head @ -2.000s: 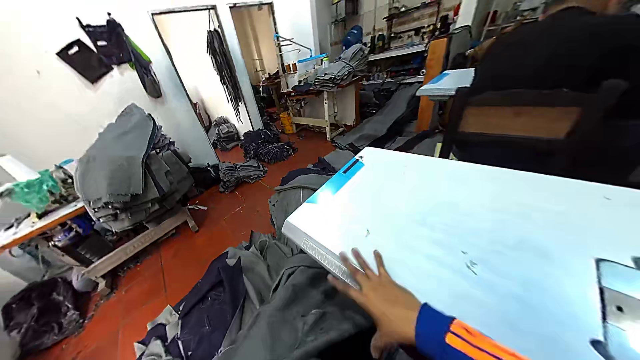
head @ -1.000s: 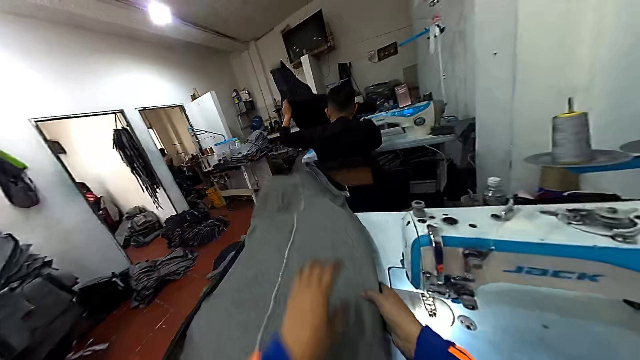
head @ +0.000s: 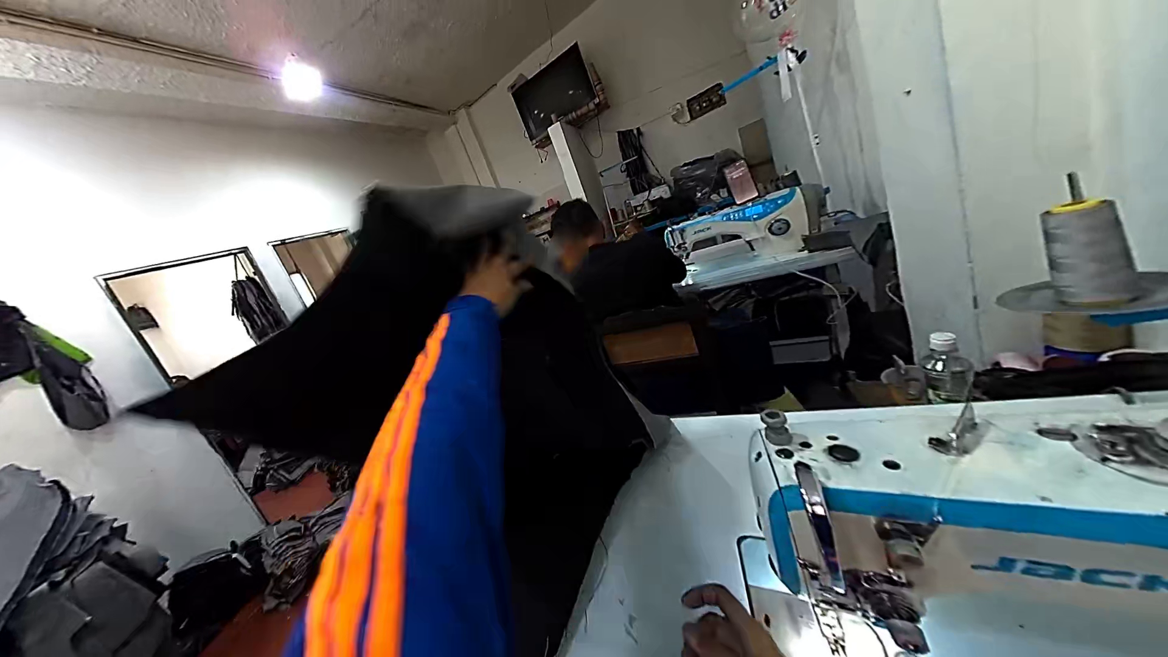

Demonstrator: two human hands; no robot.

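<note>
Raised in the middle of the head view, my left hand [head: 495, 278] is shut on a dark fabric piece [head: 566, 411] with a grey underside; the hand is partly blurred. The cloth spreads out to the left and hangs down over the left edge of the white sewing table [head: 648, 520]. My right hand [head: 725, 625] is low over the table, fingers curled, beside the needle area of a Jack sewing machine [head: 958, 538]. Nothing shows between its visible fingers, and its lower part is cut off by the frame.
A grey thread cone [head: 1090, 251] and a clear bottle [head: 947, 370] stand behind the machine. Ahead, a person [head: 630, 269] sits near another sewing machine [head: 748, 224]. Stacked grey fabric [head: 73, 575] lies at lower left, with bundles [head: 297, 547] on the red floor.
The grey cloth that lay before me on the table's left side is now lifted, its dark side showing. My left hand has risen with it; my right hand is off the cloth.
</note>
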